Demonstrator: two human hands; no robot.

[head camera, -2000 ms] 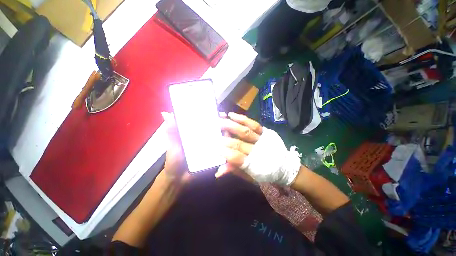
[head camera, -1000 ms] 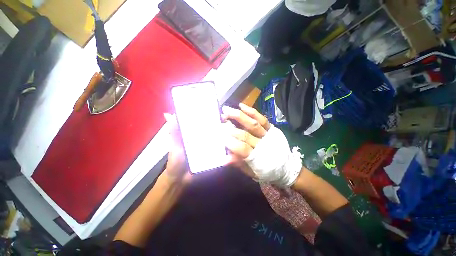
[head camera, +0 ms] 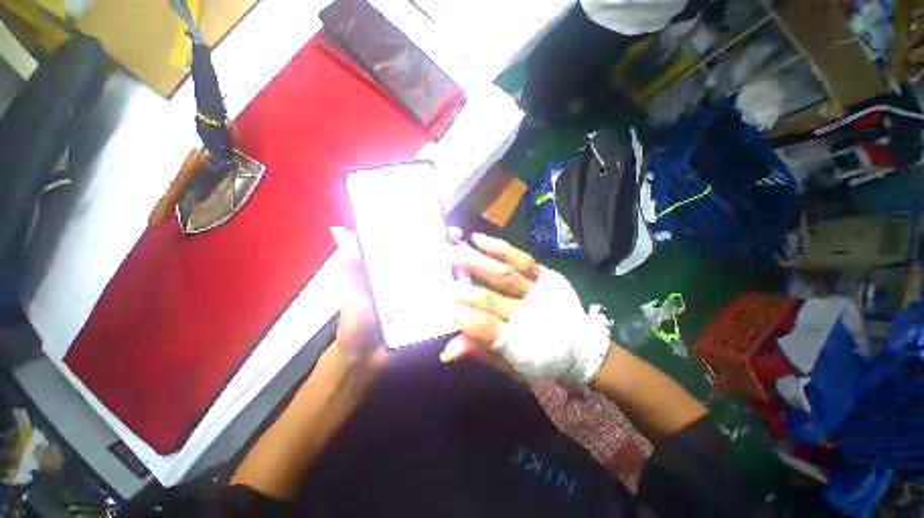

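A smartphone (head camera: 403, 258) with a glaring white screen is upright in front of me. My left hand (head camera: 357, 309) is bare and holds it from the left side and below; glare washes out its fingers. My right hand (head camera: 527, 314) has a white wrap over palm and wrist; its bare fingers are at the phone's right edge, and whether they grip it is unclear. Behind, a red fabric panel (head camera: 203, 314) lies on the white-covered table (head camera: 111, 218), its far end folded to a dark side (head camera: 393, 61). A steam iron (head camera: 221, 197) rests on the panel.
Brown cardboard (head camera: 152, 35) lies at the table's far edge. A dark cord (head camera: 207, 91) rises from the iron. Right of the table, on the green floor, are a dark garment bundle (head camera: 605, 197), blue bags (head camera: 724, 192) and a red crate (head camera: 745, 334). A person's light clothing shows at the top.
My right hand's fingers have shifted slightly at the phone's edge, and the wrapped hand sits a little differently. The phone, iron and red panel stay almost in place.
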